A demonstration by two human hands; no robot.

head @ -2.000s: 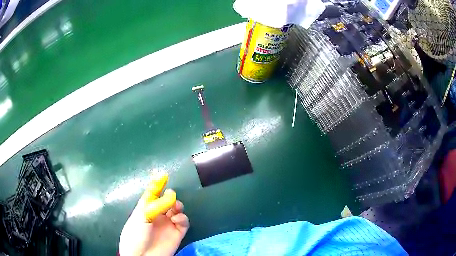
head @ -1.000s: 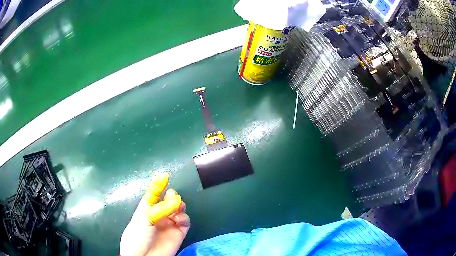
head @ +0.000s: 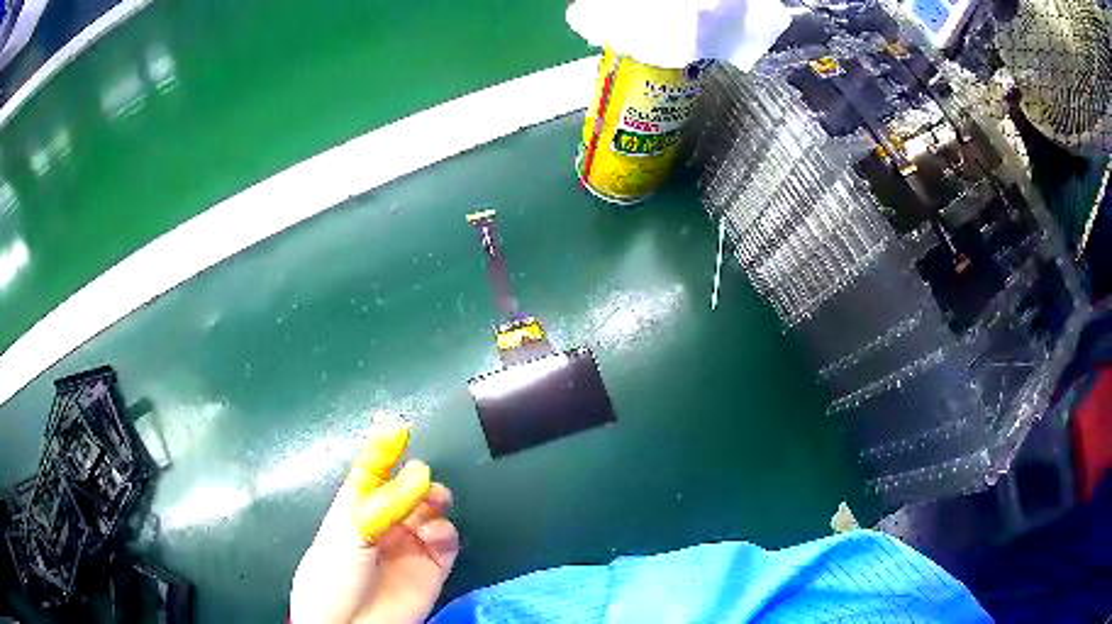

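Note:
A display module (head: 545,406), a black glossy rectangle, lies flat on the green mat. Its flex cable (head: 501,274) runs up from the panel's top edge, past a gold-orange patch, to a small connector. My left hand (head: 388,524) is at the lower left of the panel and does not touch it. It has yellow finger cots on two fingers. One cotted finger points up and the other fingers are loosely curled. I see nothing held in it. My right hand is not in view.
Tangled black plastic frames (head: 79,475) lie at the left. A yellow can (head: 634,128) stands behind the module under a white wipe (head: 689,27). Stacked clear trays (head: 811,232) bearing black panels fill the right. A thin stick (head: 718,263) lies beside them. Blue cloth (head: 732,585) crosses the bottom.

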